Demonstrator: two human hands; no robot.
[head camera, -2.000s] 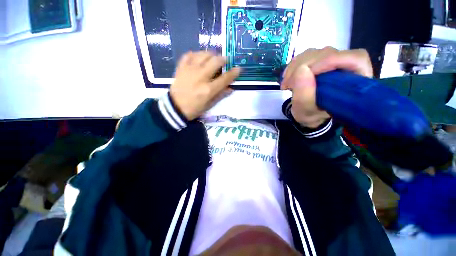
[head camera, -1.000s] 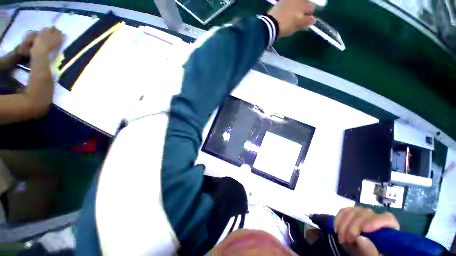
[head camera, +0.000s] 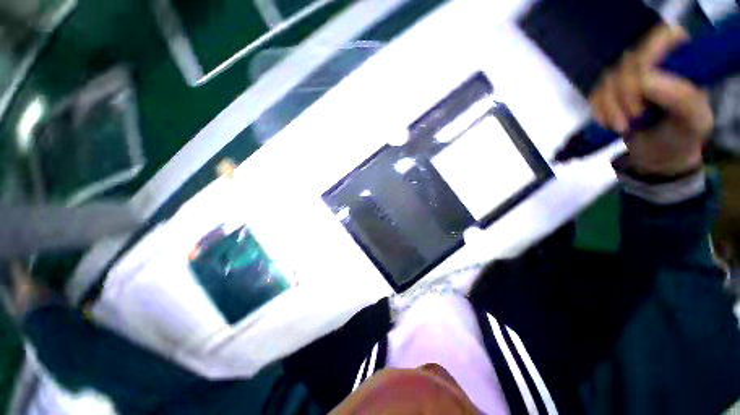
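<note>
My right hand (head camera: 653, 105) is wrapped around the blue electric screwdriver (head camera: 699, 61) at upper right. Its dark nose points down-left, close to the right corner of the black-bordered fixture (head camera: 402, 219). The fixture lies on the white table with no board on it; a bright white rectangle shows in its right section. At left, a green circuit board (head camera: 239, 271) lies in a pale frame that blends into the glare. My left hand (head camera: 22, 288) is a small blur at the left picture edge, its fingers unclear; the sleeve reaches in from below.
A clear shallow dish (head camera: 304, 93) stands at the far table edge. Beyond it, pale frames (head camera: 97, 134) lie on the green surface. A dark panel (head camera: 588, 40) is at upper right. A blurred grey strip (head camera: 69, 231) crosses the left side.
The view has swung left. My left arm has moved from the far side to the left edge. The board and pale frame seen on the fixture two seconds ago are off it.
</note>
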